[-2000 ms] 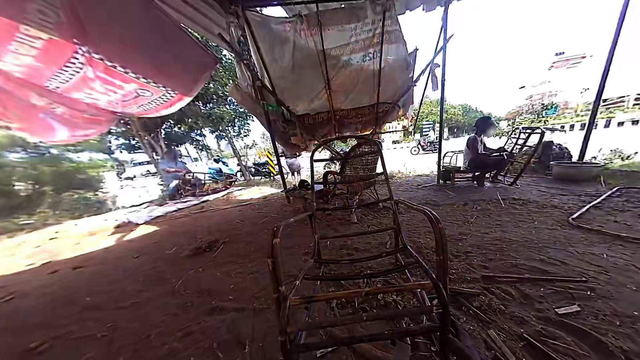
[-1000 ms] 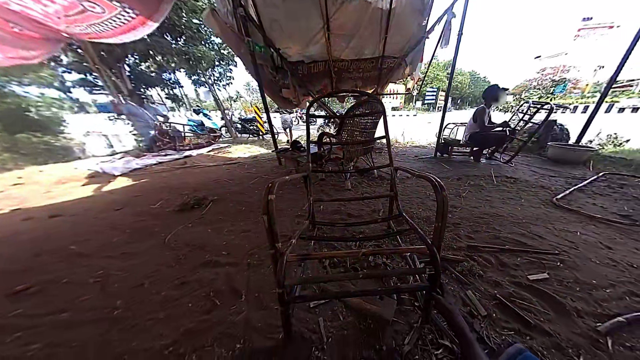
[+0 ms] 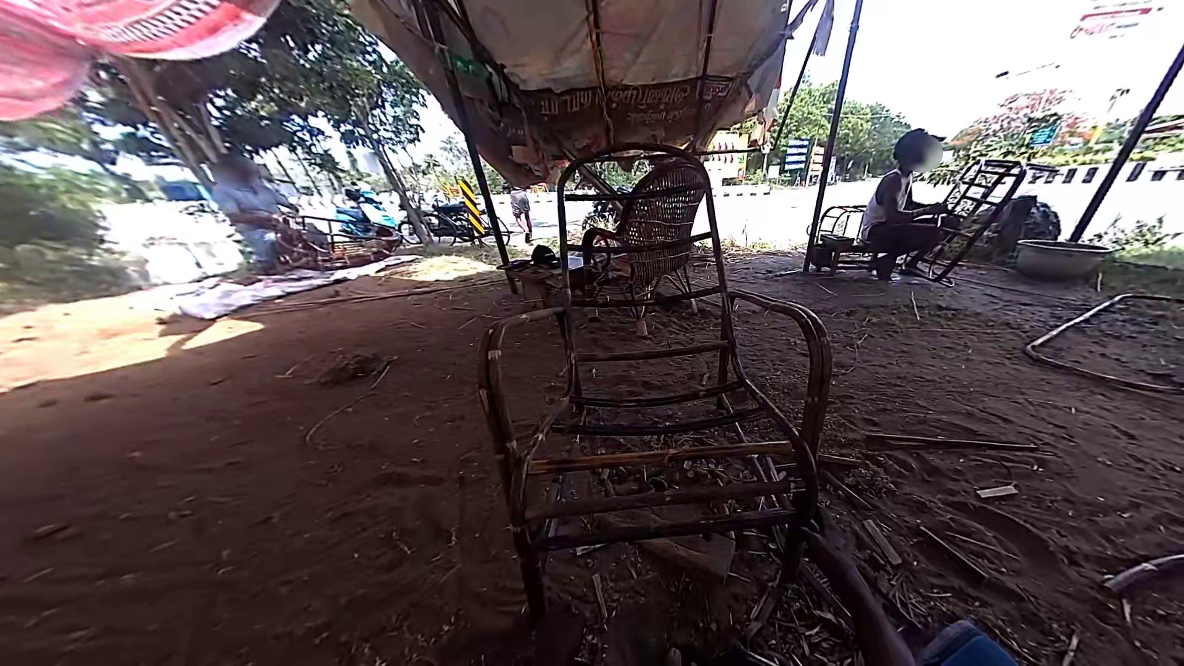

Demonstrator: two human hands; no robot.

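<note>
A bare cane armchair frame (image 3: 662, 455) stands upright on the soil in the middle of the head view, its front toward me. It has curved arms, several seat rails and cross-slats up the back. From the lower right edge, my right forearm reaches to the frame's front right leg, where my right hand (image 3: 821, 538) touches it low down. The hand is dark against the cane, so its fingers cannot be made out. Blue cloth (image 3: 967, 645) shows beside the forearm. My left hand is outside the picture.
Behind the frame stands a woven cane chair (image 3: 661, 222). Two people sit farther back, one beside a chair frame (image 3: 985, 217) at the right. A basin (image 3: 1064, 259), bent cane (image 3: 1045, 347), tent poles (image 3: 837, 129) and cane scraps (image 3: 953, 444) lie or stand around.
My forearm and the blue cloth now show more fully at the lower right. The head view has shifted. The chair frame stays upright in front of me.
</note>
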